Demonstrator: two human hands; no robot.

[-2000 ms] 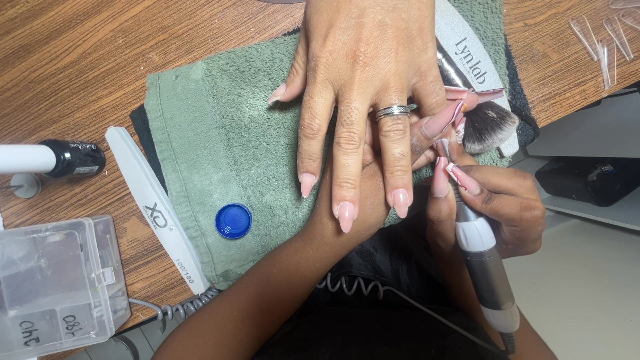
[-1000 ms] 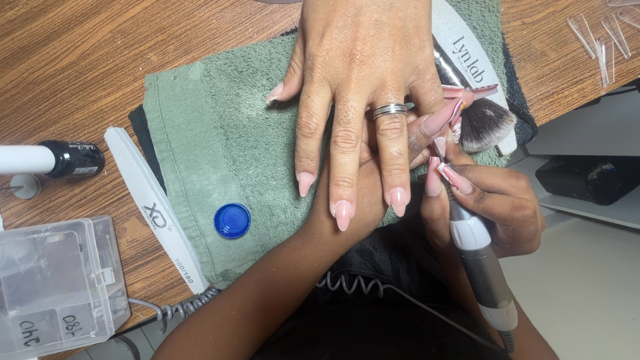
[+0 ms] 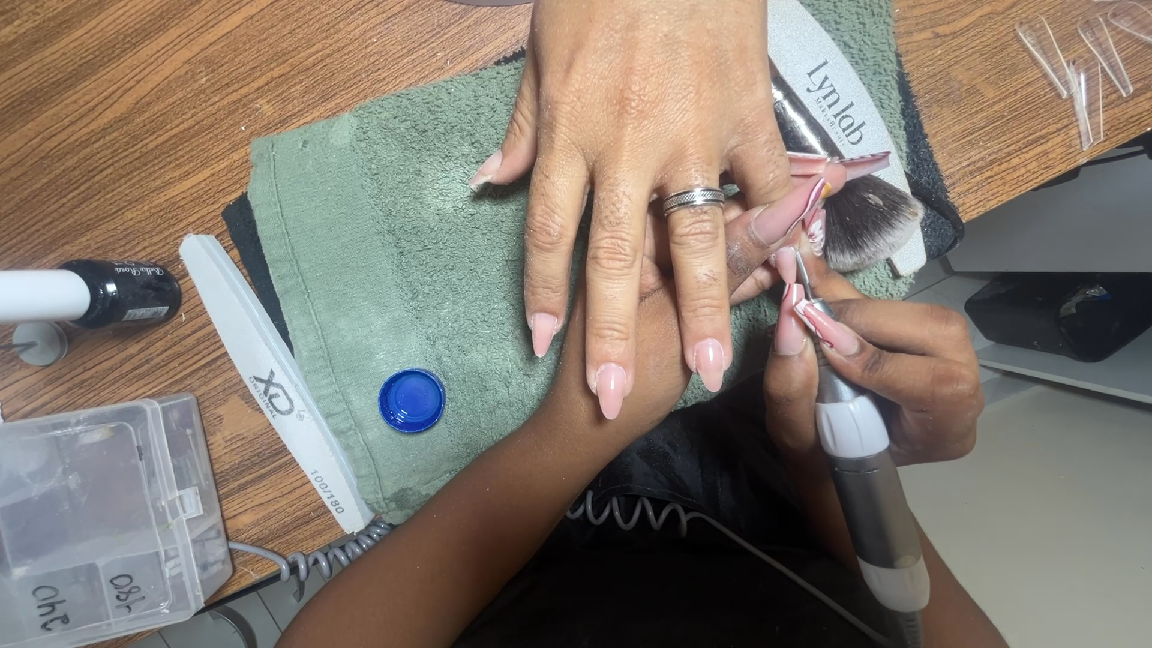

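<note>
My right hand [image 3: 886, 369] grips an electric nail drill [image 3: 868, 486], its thin metal bit at the little fingernail of another person's hand [image 3: 643, 108]. That hand lies palm down, wearing a silver ring [image 3: 693, 199] and long pink nails. My left hand [image 3: 756, 238] is mostly hidden under it, thumb and fingers closed around its little finger. Both my hands have long pink and white nails. Beneath lies a green towel [image 3: 360, 261]. A makeup-style dust brush [image 3: 864, 220] and a grey nail file [image 3: 814, 58] are just beyond my left fingertips.
On the towel's left part sits a blue cap [image 3: 411, 400]. Left of it are a white nail file [image 3: 270, 378], a black bottle with a white cap [image 3: 126, 292] and a clear plastic box [image 3: 99, 504]. Clear nail tips [image 3: 1084, 76] lie top right. A coiled cord [image 3: 337, 551] runs along the near edge.
The hands and drill stay in nearly the same place; only slight shifts of my right fingers and the drill show.
</note>
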